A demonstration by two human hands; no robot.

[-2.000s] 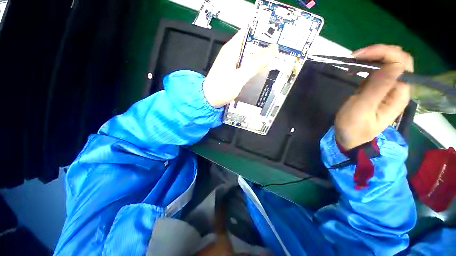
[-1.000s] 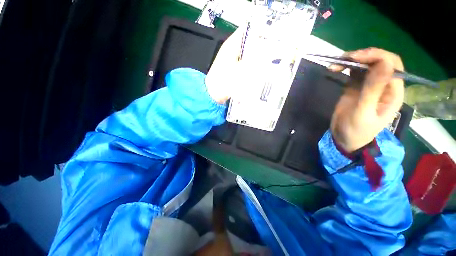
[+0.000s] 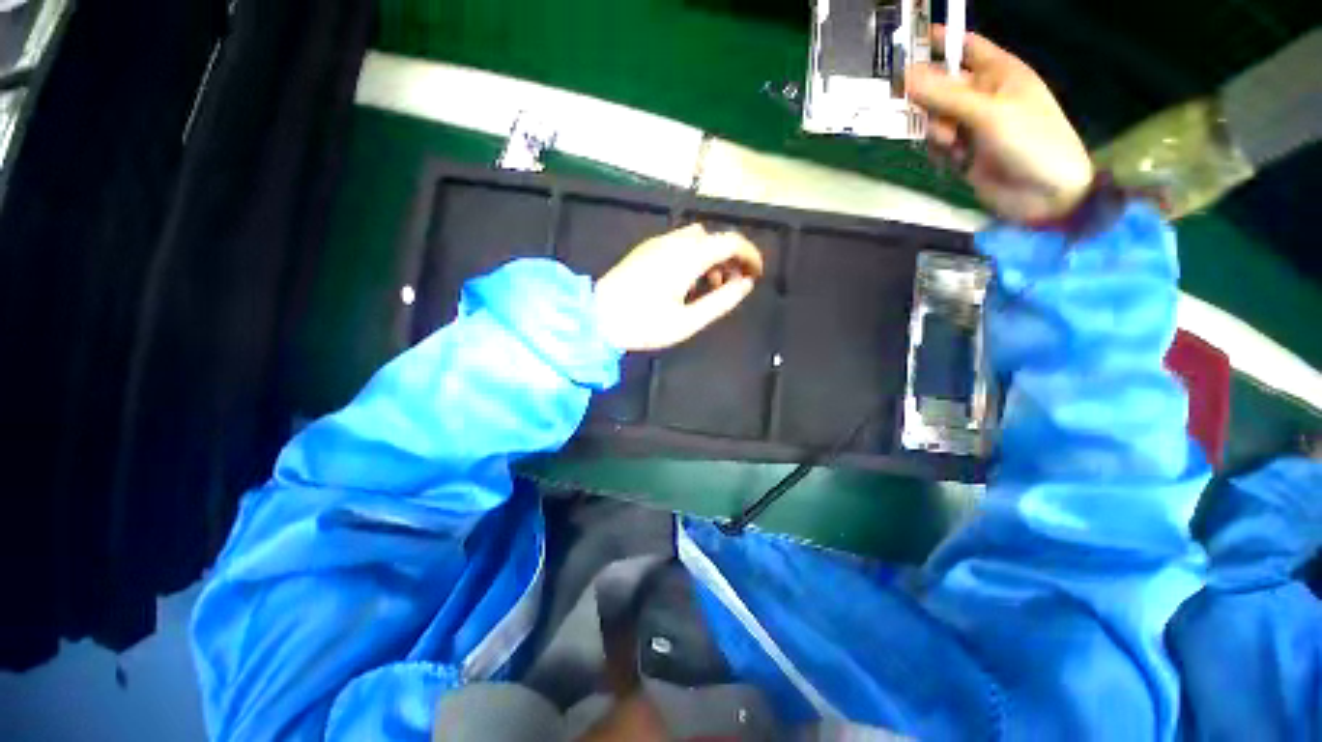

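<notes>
My right hand (image 3: 1008, 131) is at the top edge and grips the side of a silvery-white phone frame (image 3: 855, 73), partly cut off by the picture's edge. A thin pale tool (image 3: 954, 32), probably the tweezers, stands up between its fingers. My left hand (image 3: 674, 290) is over the black tray (image 3: 711, 447), fingers curled with a gap to the thumb, holding nothing visible. A second phone frame (image 3: 950, 355) lies in the tray's right pocket, partly beside my right sleeve.
A small white-silver piece (image 3: 525, 141) lies above the tray near the white strip (image 3: 609, 145). A taped yellowish roll (image 3: 1182, 152) is at the right, with a red pouch (image 3: 1200, 384) below it. Black stacks stand at the left. A thin black cord crosses the tray's lower edge.
The phone frame has gone from my left hand to my right, up and away beyond the tray. My left hand has let go and is lower. The view has shifted.
</notes>
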